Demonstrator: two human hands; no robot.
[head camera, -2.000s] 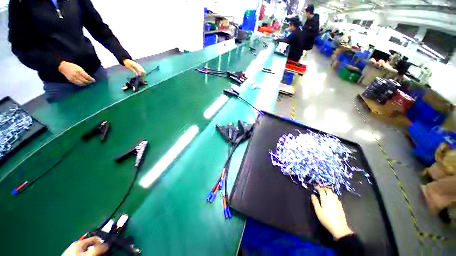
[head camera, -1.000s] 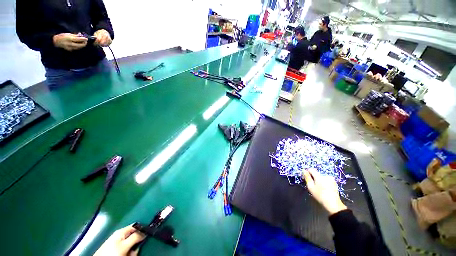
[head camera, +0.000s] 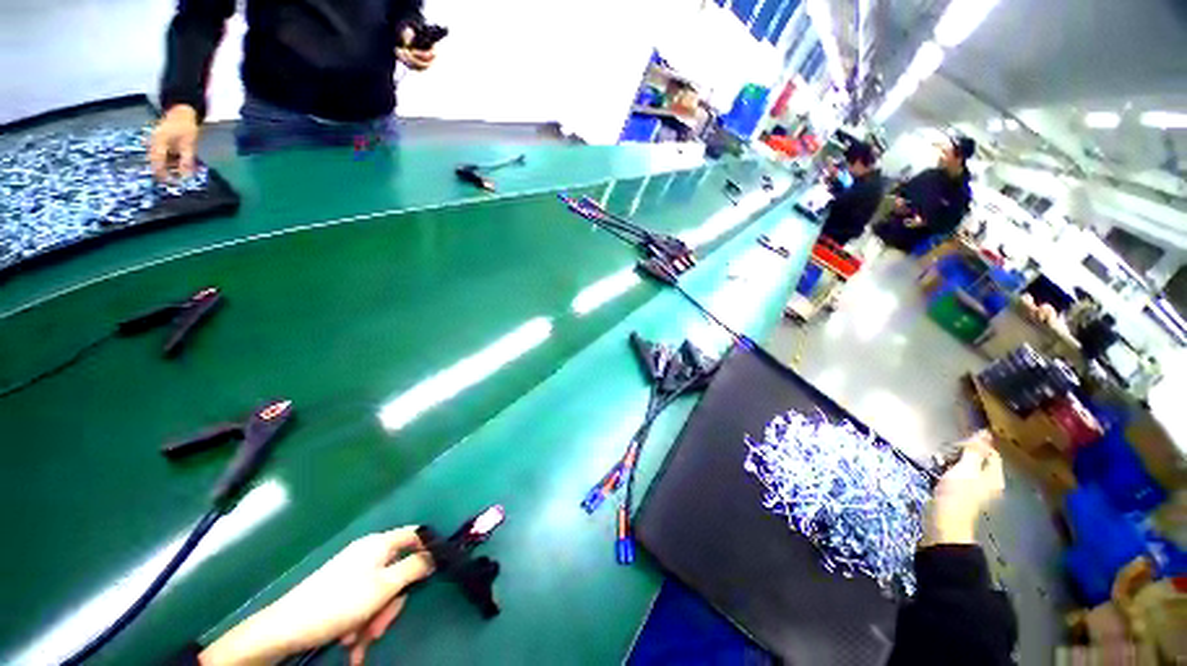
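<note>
My left hand (head camera: 345, 592) is at the bottom, over the near green edge. It is closed on a black battery clamp (head camera: 471, 559) whose jaw tip points up and right. My right hand (head camera: 966, 488) is raised at the right rim of the black parts tray (head camera: 703, 494), beside the tangled silver pile (head camera: 840, 494). Its fingertips are pinched together near a small dark and bright bit, too blurred to name; whether it is held I cannot tell.
Two clamps with leads lie on the belt at left, one nearer (head camera: 247, 449), one farther (head camera: 182, 319). Waiting leads (head camera: 670, 371) lie beside the tray. Across the line a person stands with a hand at another tray (head camera: 221, 195). More workers stand at the back.
My right hand has moved off the pile to the tray's right rim. My left hand still holds the clamp. The person opposite has reached into the far tray. The view has turned.
</note>
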